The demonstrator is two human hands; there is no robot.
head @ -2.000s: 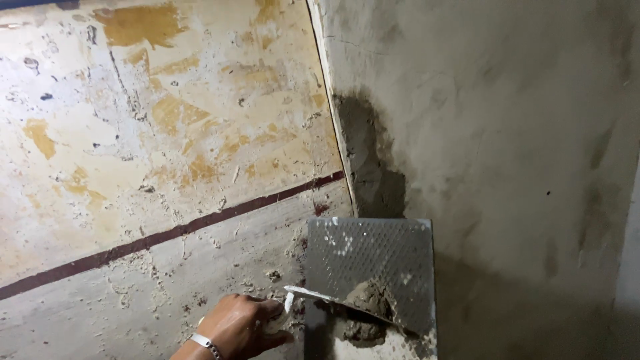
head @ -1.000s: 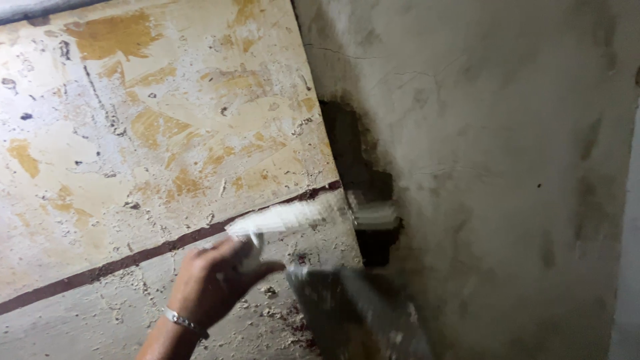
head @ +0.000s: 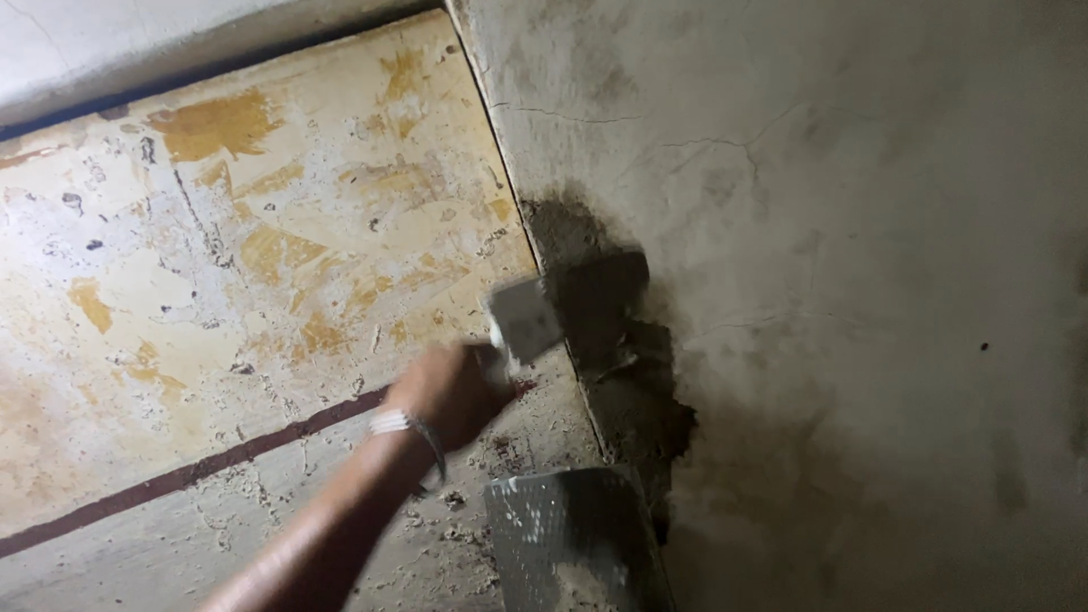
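My left hand [head: 450,395], with a bracelet at its wrist, grips a flat-bladed trowel [head: 527,319]. The trowel lies over the wall edge beside a dark, damp-looking patch [head: 637,374]; blur and shadow hide how far its blade reaches and whether it touches the wall. Below it, a dark textured rectangular board [head: 557,518] has some grey mortar [head: 586,586] near the bottom of the frame. My right hand is out of view.
On the left is a cream wall surface [head: 331,204] with ochre patches and a dark red stripe [head: 212,463]. A cracked grey plaster wall [head: 850,212] stands on the right. A ledge [head: 212,42] crosses the upper left.
My left hand has moved up and right with the trowel, from beside the board to the wall edge. The mortar heap seen on the board two seconds ago is now largely out of frame.
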